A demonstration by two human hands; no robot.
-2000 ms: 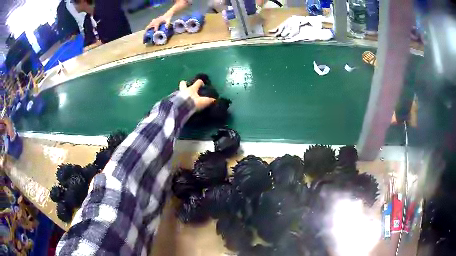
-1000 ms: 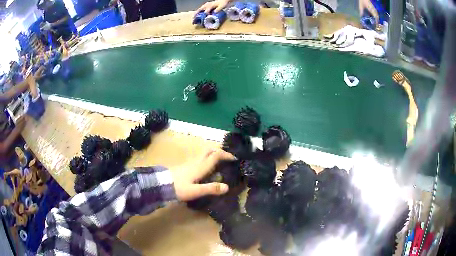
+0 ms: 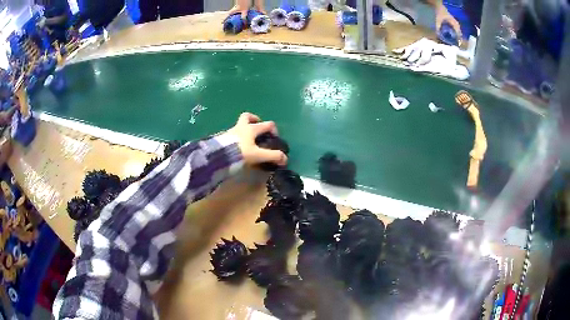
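Observation:
My left hand (image 3: 251,142), bare with a checked sleeve, is over the near edge of the green belt. Its fingers and thumb are closed around a spiky black piece (image 3: 273,152). Part of that piece is hidden by the fingers. More glossy black spiky pieces (image 3: 361,235) are massed on the tan bench (image 3: 199,232) to the right and below the hand. One black piece (image 3: 229,258) lies at the front left of this pile. A smaller black group (image 3: 100,183) lies left, partly behind my sleeve. My right hand is not in view.
On the green belt (image 3: 262,87) are a dark shape (image 3: 337,170), a long tan limb (image 3: 477,144) and white scraps (image 3: 398,101). Beyond are blue cylinders (image 3: 259,22), white gloves (image 3: 431,57), a grey post and other people's hands. Red and blue items (image 3: 510,301) lie lower right.
My left hand has moved from the pile up to the belt edge, holding a black piece. The single black piece seen on the middle of the belt a second ago no longer shows there.

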